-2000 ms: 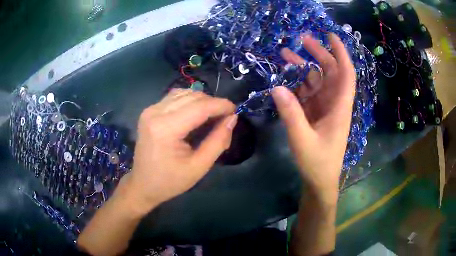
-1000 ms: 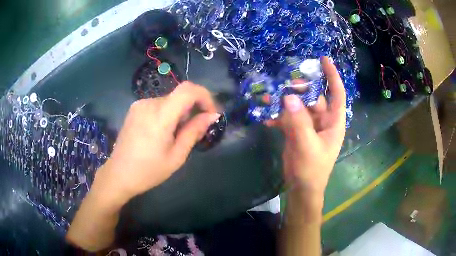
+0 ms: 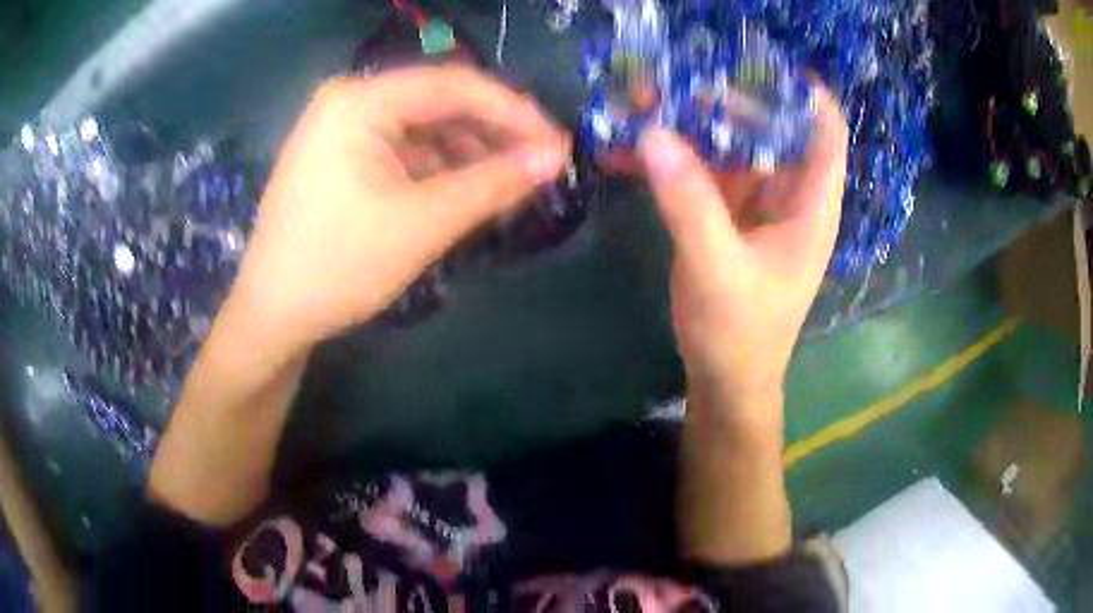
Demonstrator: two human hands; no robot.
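Observation:
My right hand (image 3: 749, 228) holds a pair of blue circuit boards (image 3: 761, 108) between thumb and fingers, at the front edge of the board pile (image 3: 887, 156). My left hand (image 3: 396, 192) is to the left of the boards, with thumb and fingertips pinched together. Blur hides whether a thin lead is between them. A black round housing (image 3: 557, 210) lies below and behind my left fingertips, partly covered by the hand. Another dark housing (image 3: 378, 50) with a green-ended cell (image 3: 436, 36) and a red wire shows above my left hand.
Greyer board rows with white discs (image 3: 132, 263) lie at the left. Black housings with green dots (image 3: 1019, 120) are at the upper right. A pale edge rail (image 3: 132, 42) curves at the upper left. A white sheet (image 3: 941, 557) and a yellow floor line (image 3: 899, 413) are at the lower right.
The view has tilted down, showing more of the wearer's printed clothing. The paired boards, edge-on earlier, have been turned face-on in my right hand. My left fingers have moved off the boards.

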